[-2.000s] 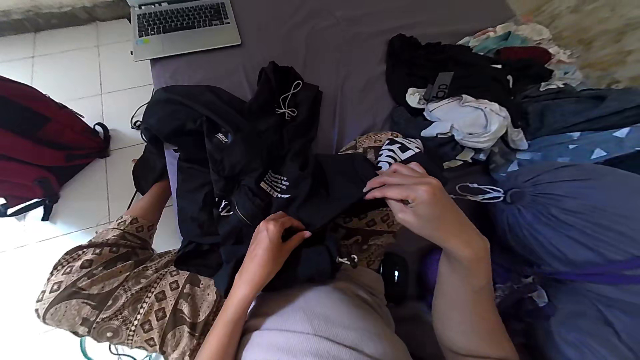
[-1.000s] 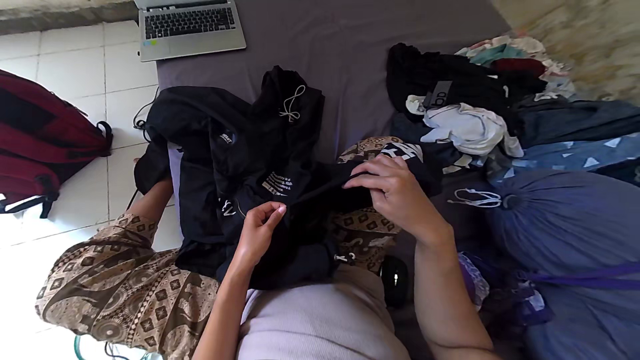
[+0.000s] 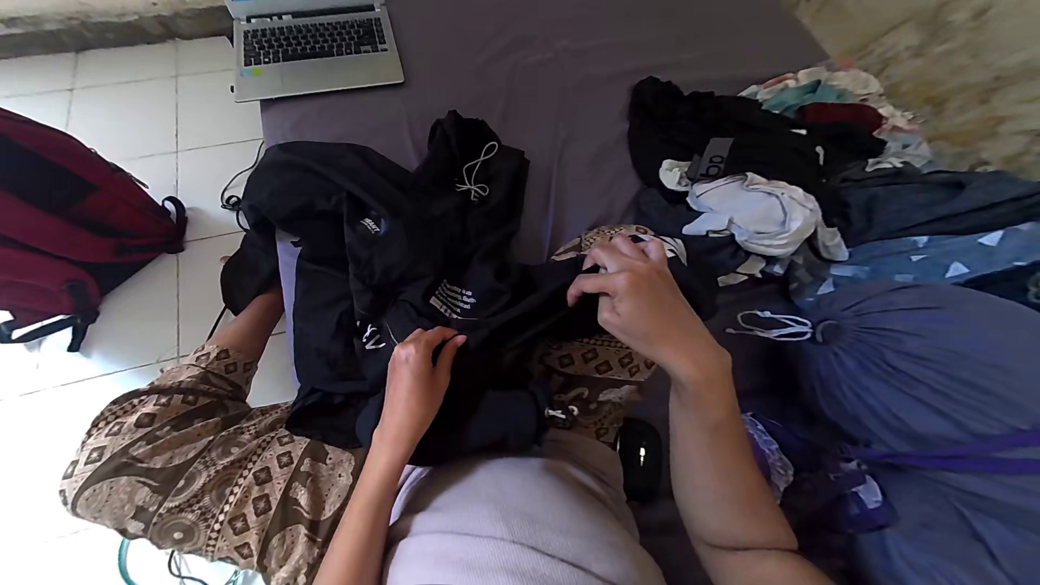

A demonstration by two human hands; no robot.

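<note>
A black garment [image 3: 325, 187] with white printed lettering and a pale drawstring lies spread across my lap and the bed. My left hand [image 3: 422, 361] pinches its fabric near the printed text, thumb and forefinger together. To the right, my right hand [image 3: 630, 284] is on the garment's right part, which stretches between the hands; its bent fingers grip the cloth near a white print. The fingertips are partly hidden. A white cord end [image 3: 562, 416] shows at the lower edge, near my waist.
A laptop [image 3: 321, 49] stands at the bed's far left edge. Piled clothes [image 3: 764, 215] lie at the right, above a blue-grey drawstring bag [image 3: 934, 366]. A black computer mouse [image 3: 640, 459] rests by my right side. On the tiled floor at left is a red backpack [image 3: 73, 219].
Both hands have shifted slightly along the garment, and the folds between them have changed shape. The piles and the laptop have stayed in place.
</note>
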